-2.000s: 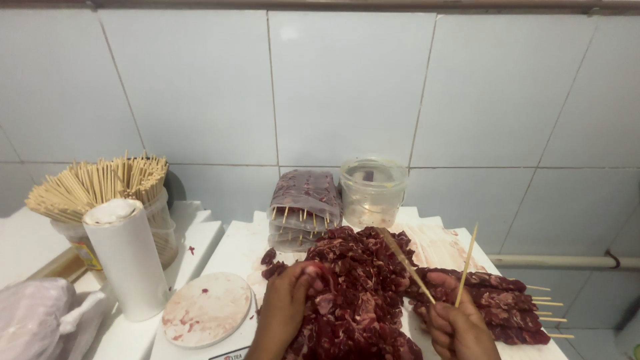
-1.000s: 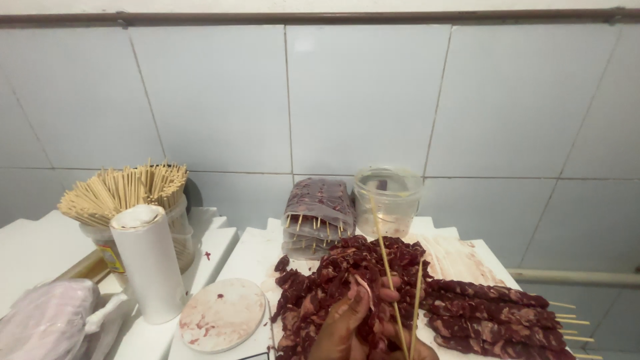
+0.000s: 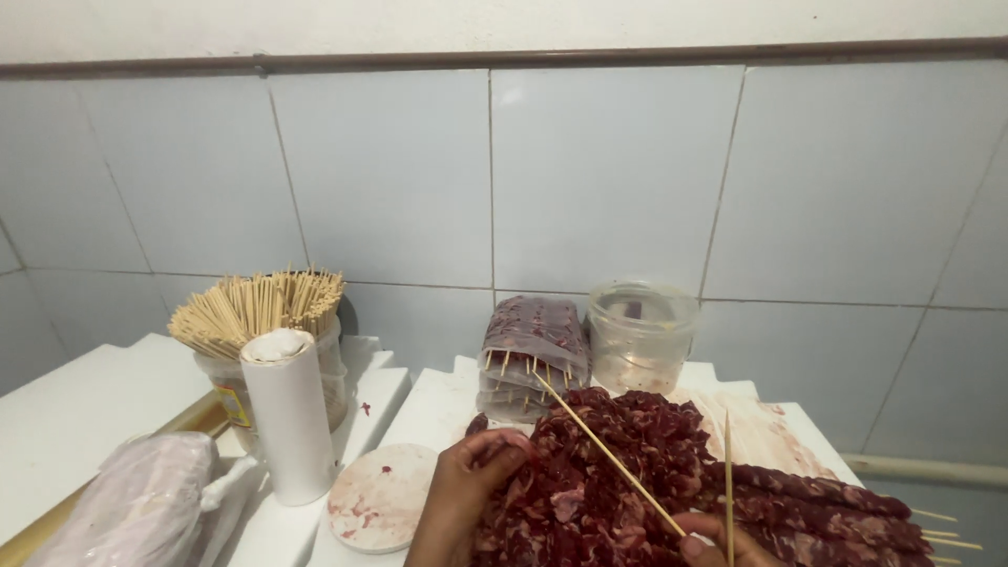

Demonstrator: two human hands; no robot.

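Observation:
My left hand (image 3: 472,484) is at the left edge of a heap of raw red meat pieces (image 3: 591,480), a pale piece of meat pinched between thumb and fingers. Low in the view, my right hand (image 3: 720,543) holds two wooden skewers; one skewer (image 3: 610,457) slants up leftward over the heap, the other (image 3: 729,488) stands nearly upright. Neither shows meat on its visible length. Right of the heap lie several loaded meat skewers (image 3: 835,512), side by side, their bare ends pointing right.
Behind the heap stand bagged meat skewers (image 3: 535,339) and a clear plastic bucket (image 3: 642,339). Leftward are a round white disc (image 3: 382,500), a white roll (image 3: 290,433), a tub of wooden skewers (image 3: 260,311) and a plastic-wrapped bundle (image 3: 130,504). A tiled wall (image 3: 614,181) rises behind.
My left hand has moved from over the middle of the heap to its left edge since one second ago. The skewer that stood nearly upright over the heap now leans further left.

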